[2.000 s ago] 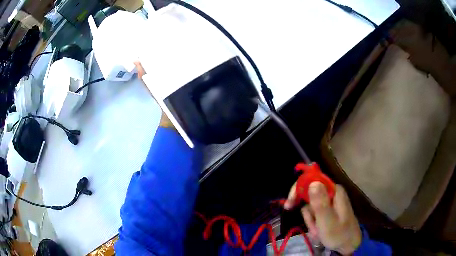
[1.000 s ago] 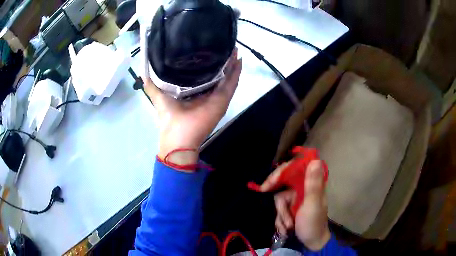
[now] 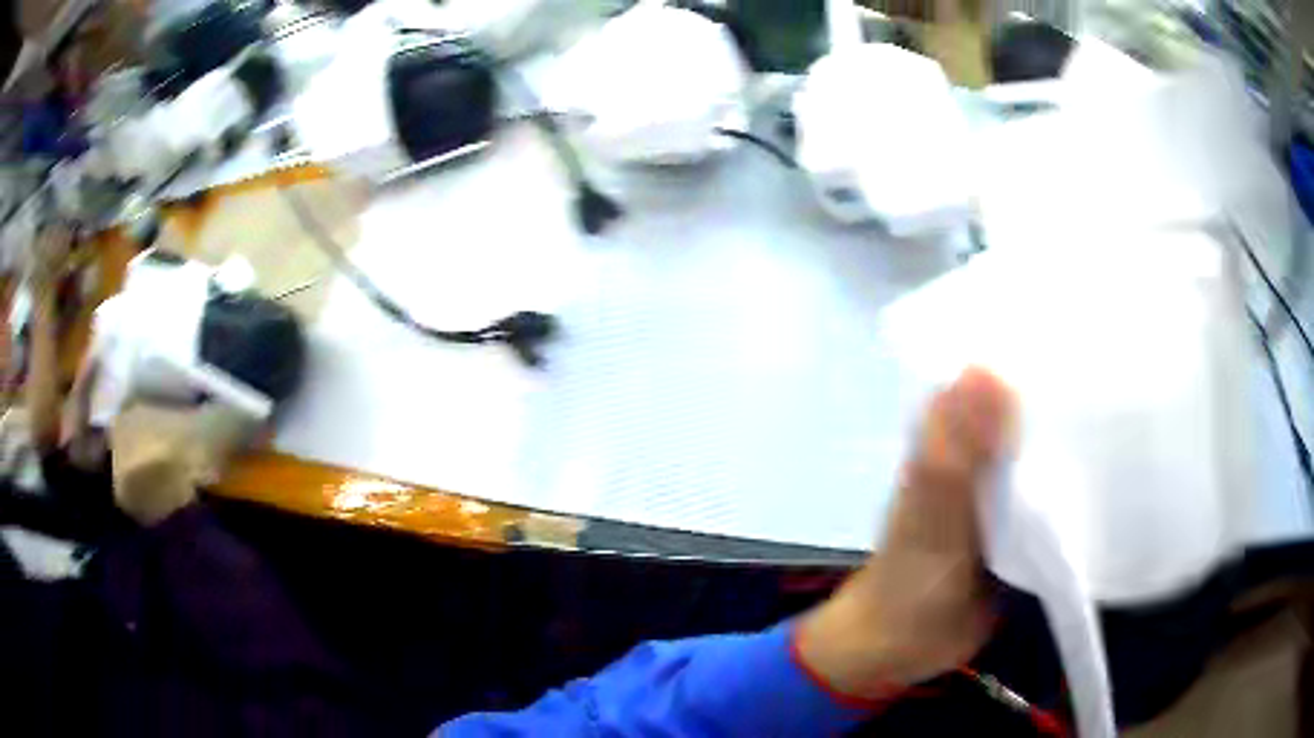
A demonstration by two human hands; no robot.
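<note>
A white security camera is at the right, blurred, above the front edge of the bench. My left hand, in a blue sleeve with a red cord at the wrist, holds it from its near left side. A white antenna sticks down from the camera. My right hand is not in view. A bit of red shows at the bottom edge; I cannot tell what it belongs to.
White cameras stand along the back of the white bench, one with a black head. A black cable plug lies left of centre. At the far left another person's hand holds a camera. Orange tape edges the bench.
The view has swung left. The camera in my left hand now shows its white body instead of its black head. My right hand and the red screwdriver have gone out of view.
</note>
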